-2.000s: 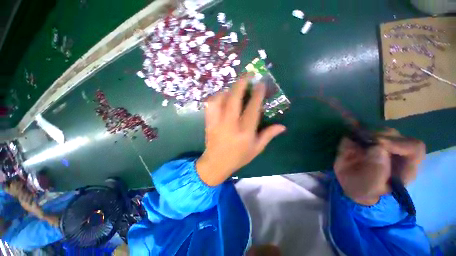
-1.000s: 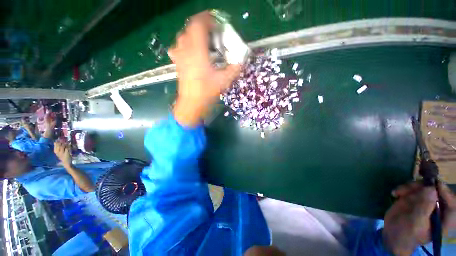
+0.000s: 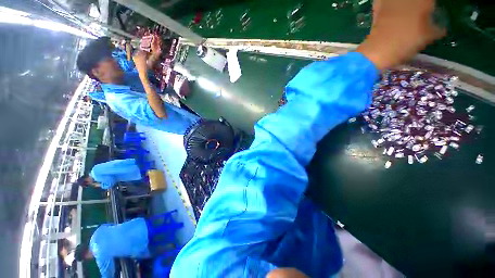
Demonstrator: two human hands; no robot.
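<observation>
My left hand (image 3: 399, 30) is blurred and cut off by the top edge, reaching over the pale rail (image 3: 271, 46) onto the conveyor belt (image 3: 320, 21). What its fingers hold, if anything, cannot be made out. My blue sleeve crosses the middle of the view. A large heap of small white and silver components (image 3: 415, 117) with dark red leads lies on the dark green bench mat (image 3: 358, 184), right of my forearm. My right hand is out of the picture.
Spaced boards (image 3: 297, 19) lie on the belt. A white strip (image 3: 233, 65) is beside the rail. A black fan (image 3: 210, 142) stands at the bench's near edge. A person in a blue smock (image 3: 127, 89) works further along at left; other people in blue are below.
The view has swung left. My left hand has moved from the bench board, over the rail, to above the belt; the board it lifted is not visible now. My right hand and the iron left view.
</observation>
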